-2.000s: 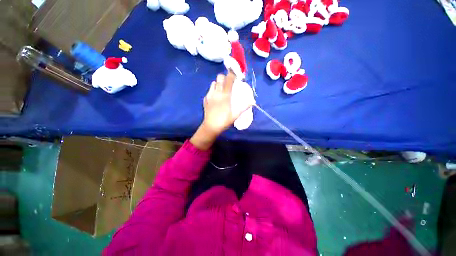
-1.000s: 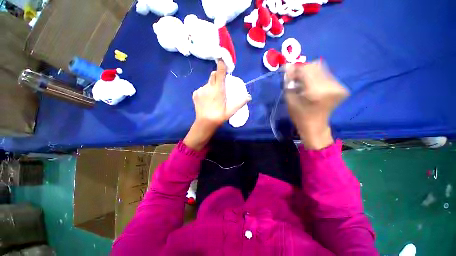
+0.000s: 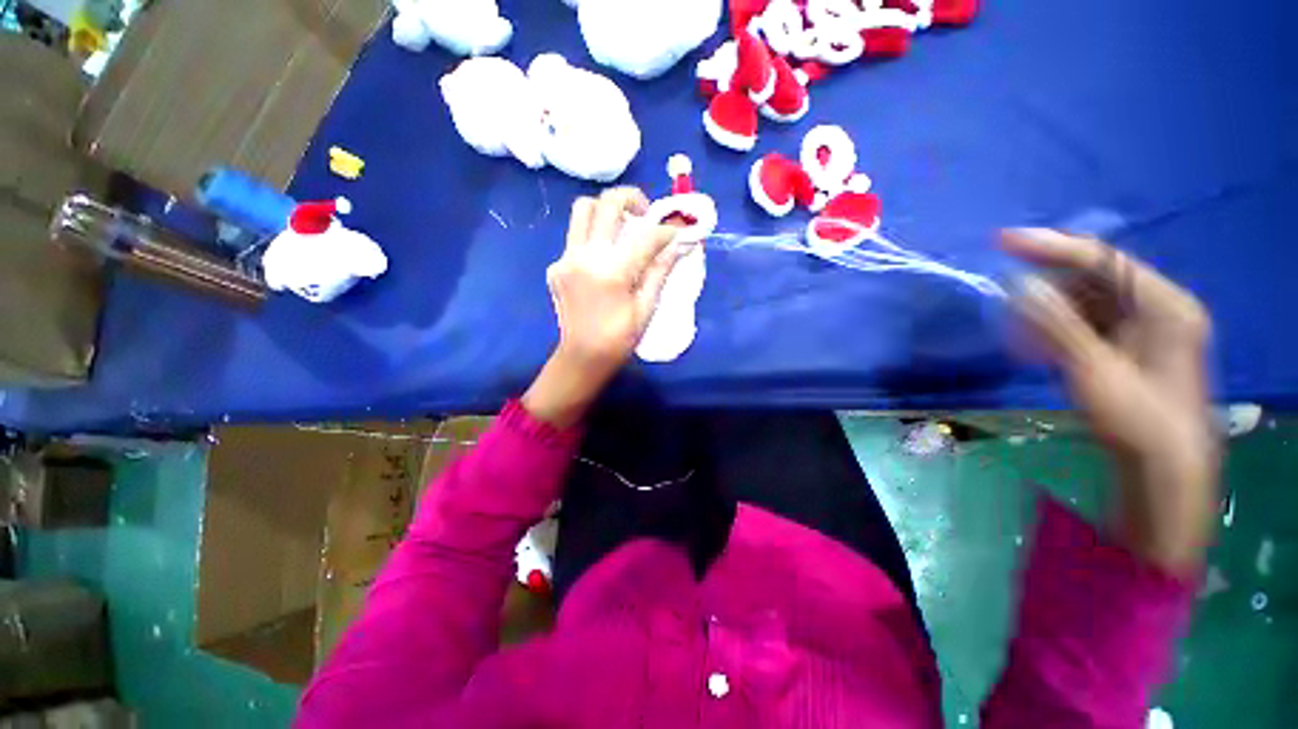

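Observation:
My left hand [image 3: 605,278] grips a white plush toy [image 3: 669,313] near the table's front edge, with a small red Santa hat [image 3: 683,208] at its top. The hat's white ring trim faces up and its pom-pom points away from me. White sewing thread [image 3: 868,257] runs in several strands from the hat to my right hand [image 3: 1117,335]. My right hand is blurred, out to the right over the table edge, with its fingers closed on the thread. I cannot make out a needle.
More white plush toys [image 3: 584,117] lie beyond my left hand. Red-and-white hats [image 3: 755,86] are heaped at the far side. A hatted toy [image 3: 322,259], blue thread cone [image 3: 245,201] and clear tube [image 3: 157,248] are at the left. An open carton [image 3: 264,534] stands below the table edge.
My right hand came into view, then moved farther right, with strands stretched behind it. The hat at my left fingertips has turned, so its ring opening now shows.

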